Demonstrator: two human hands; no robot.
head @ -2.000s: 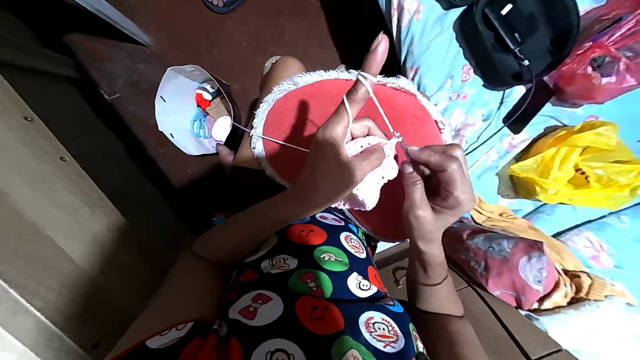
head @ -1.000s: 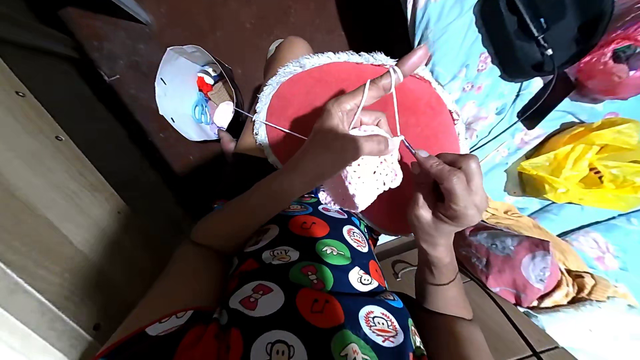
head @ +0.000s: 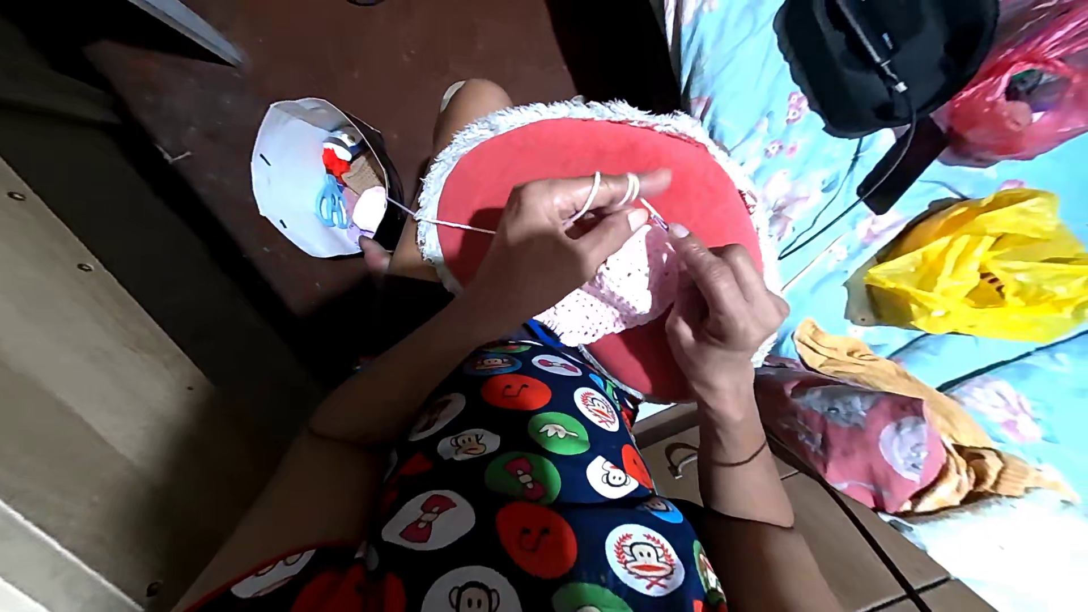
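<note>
My left hand (head: 565, 225) pinches the edge of a pale pink crocheted piece (head: 620, 289), with light yarn looped round its outstretched index finger. Close beside it, my right hand (head: 722, 297) grips a crochet hook (head: 659, 223), whose tip is at the stitches; most of the hook is hidden by the fingers. The piece hangs over a red round cushion (head: 510, 170) with a white fluffy rim, on my lap. A strand of yarn (head: 455, 224) runs from my left hand across the cushion to a white container (head: 293, 183) at the left.
Blue-handled scissors (head: 330, 202) and yarn lie in the container. On the flowered blue sheet at the right are a black case (head: 884, 59) with a cable, a red plastic bag (head: 1028, 93), a yellow plastic bag (head: 986, 272) and a pinkish bundle (head: 858, 442) by an orange cloth (head: 960, 425).
My left index finger, raised before, now points right and lies lower, nearer the hook. The yarn span between that finger and the hook is shorter.
</note>
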